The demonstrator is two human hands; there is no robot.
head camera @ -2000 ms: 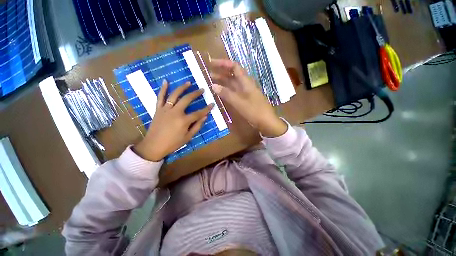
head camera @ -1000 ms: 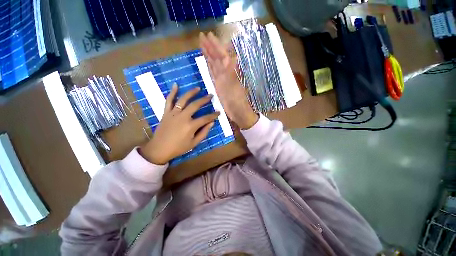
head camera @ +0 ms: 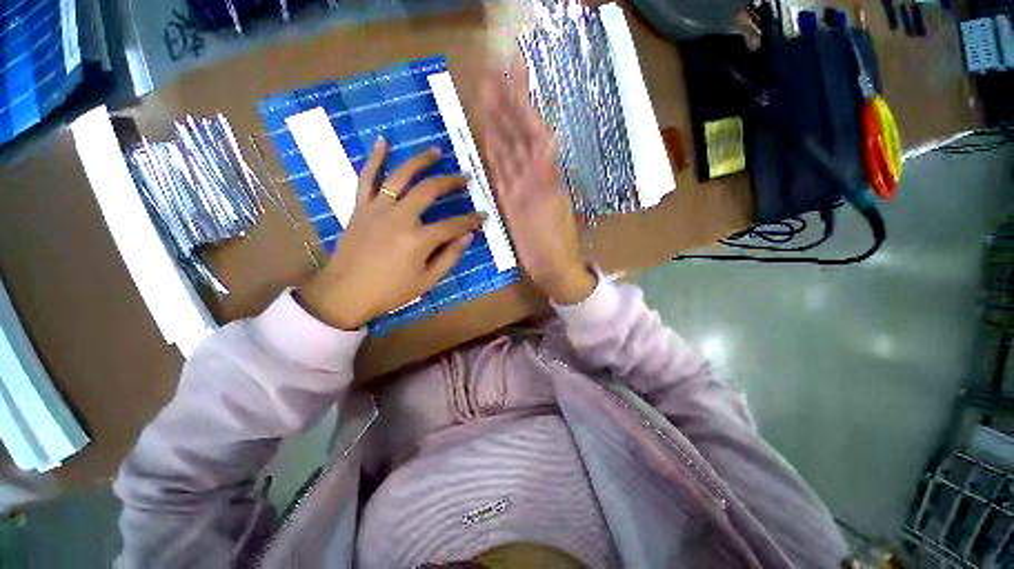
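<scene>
A bright blue solar cell assembly (head camera: 373, 98) lies on the brown bench in front of me. One white strip (head camera: 322, 156) lies near its left side and another white strip (head camera: 473, 161) near its right edge. My left hand (head camera: 389, 236) lies spread on the cells between the strips, fingertips reaching the right strip. It grips nothing that I can see. My right hand (head camera: 534, 195) is slightly blurred, flat and upright along the assembly's right edge, with nothing visible in it. Thin ribbons (head camera: 278, 183) project from the left edge.
Silver ribbon bundles lie left (head camera: 200, 183) and right (head camera: 584, 122), each beside a white bar. Another white strip stack (head camera: 39, 400) is far left. At right are a yellow sponge (head camera: 725, 147), a black holder (head camera: 795, 122) with red-yellow handled cutters (head camera: 881, 145), and a cord.
My right hand has moved from above the right edge, where its fingers were curled by thin ribbons, to lie straightened along that edge. The left hand stays on the cells. The view has shifted.
</scene>
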